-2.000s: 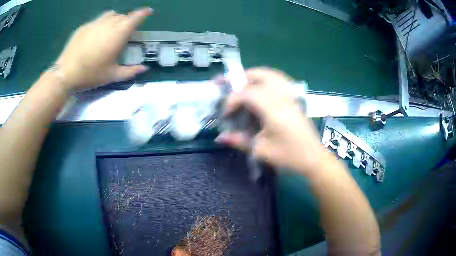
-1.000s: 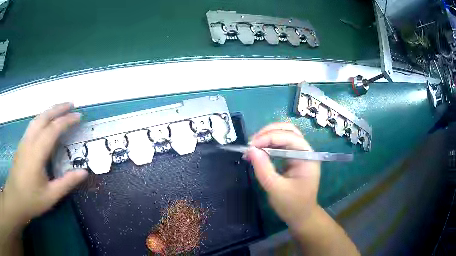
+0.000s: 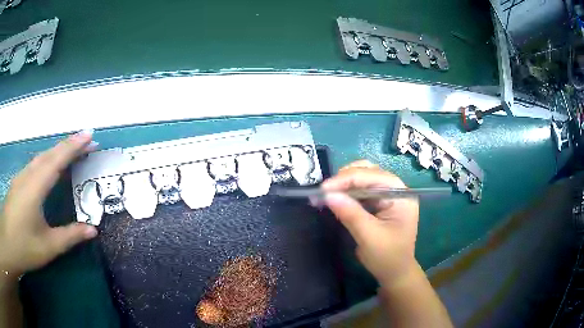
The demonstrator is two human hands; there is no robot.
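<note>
A silver-grey fixture (image 3: 195, 160) with rounded tabs lies over the upper part of the black tray (image 3: 323, 256). Small wound coils (image 3: 224, 173) sit in its recesses. My left hand (image 3: 41, 211) is at the fixture's left end, thumb and fingers spread around that end, fingertips at its edge. My right hand (image 3: 378, 218) holds slim grey tweezers (image 3: 397, 192) like a pen. Their blurred tips point left, just below the fixture's right-hand recess. Whether they touch a coil is not clear.
Orange-brown wire scrap (image 3: 246, 288) and a round lump (image 3: 211, 312) lie in the tray. Other loaded fixtures lie on the green surface beyond the pale strip (image 3: 256, 96), at upper right (image 3: 394, 48) and upper left (image 3: 32, 45). Another lies angled at right (image 3: 438, 154), near a dark-and-red round part (image 3: 470, 118).
The nearer fixture came down from the strip onto the tray. My left hand settled at its left end, and my right hand now holds tweezers there. The far fixture at the top has shifted right.
</note>
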